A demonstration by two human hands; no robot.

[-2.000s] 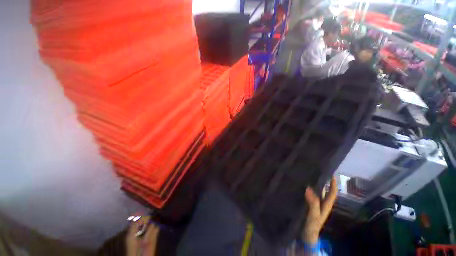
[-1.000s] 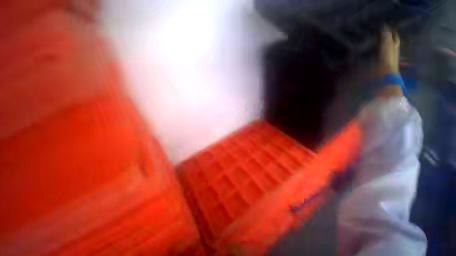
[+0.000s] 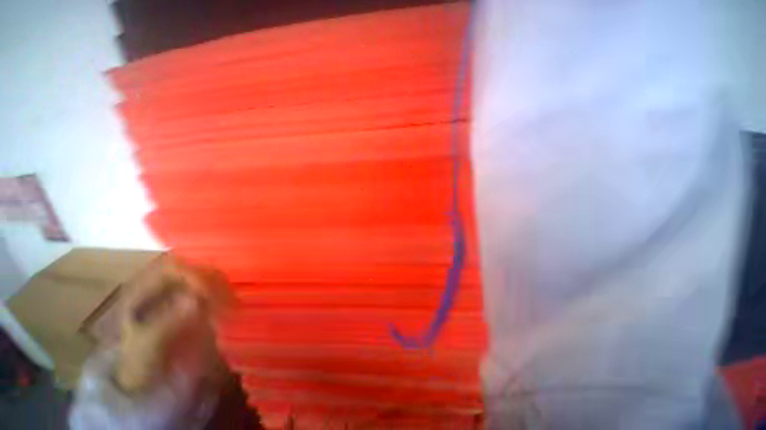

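A tall stack of orange-red foam trays (image 3: pixel 319 193) stands directly in front, seen from its side, with dark layers (image 3: pixel 252 21) on top. My left hand (image 3: pixel 164 323) is at the lower left beside the stack, strongly blurred; its grip cannot be made out. My right arm in a white sleeve (image 3: pixel 605 210) reaches upward across the right side, and its hand is beyond the top edge. A blue cord (image 3: pixel 456 252) hangs before the stack and curls at its lower end.
A cardboard box (image 3: pixel 80 290) is at the left behind my left hand, against a pale wall (image 3: pixel 59 101) with a reddish patch. Dark material is at the right edge, with an orange-red piece (image 3: pixel 747 390) below it.
The view has swung to the tall stack's side. The black pocketed tray seen at my right hand is out of view. My right arm now fills the right side, and my left hand shows again.
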